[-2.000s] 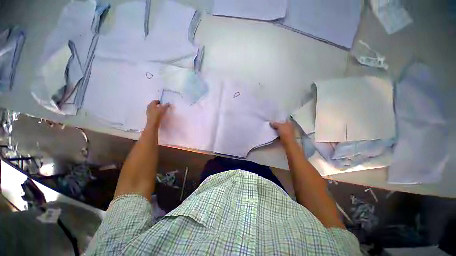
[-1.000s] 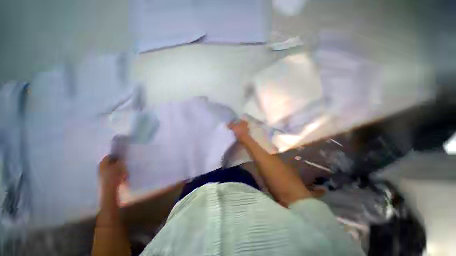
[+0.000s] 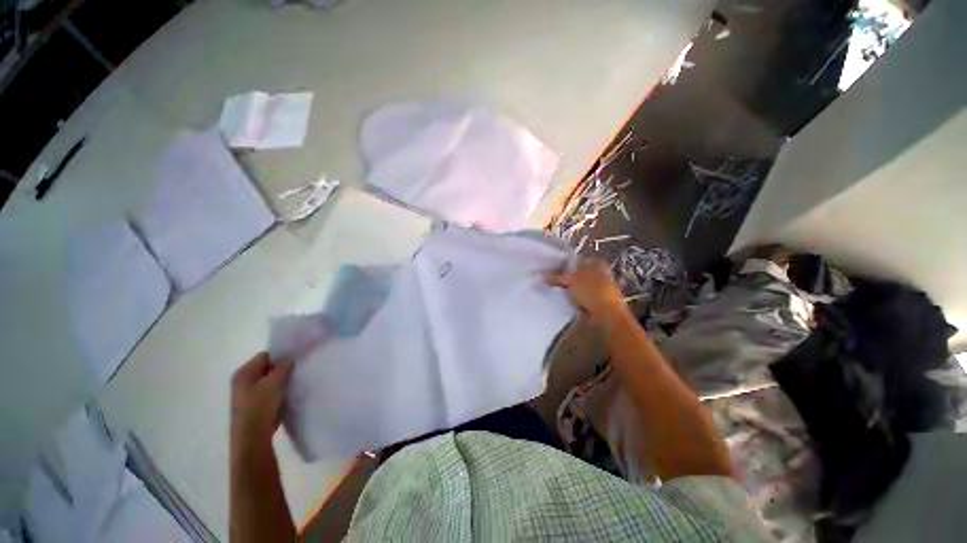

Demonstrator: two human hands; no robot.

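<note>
A large pale lilac-white body panel with a small drawn circle and a centre crease hangs between my hands, over the table's front edge. My left hand grips its left end. My right hand grips its upper right edge. A light blue piece shows at the panel's upper left edge. The panel hides the spot where the squarish bundle lay; I cannot tell if the bundle is under it.
The pale table bears a dome-topped panel, a small white twisted clump, a folded pale piece, body panels, stacked pieces and a thin black object. Scraps and a grey-olive sack lie right of the table.
The view has swung right. Both hands have carried the panel rightward, off its place beside the left stack to near the dome-topped panel. The floor and sack now show at right.
</note>
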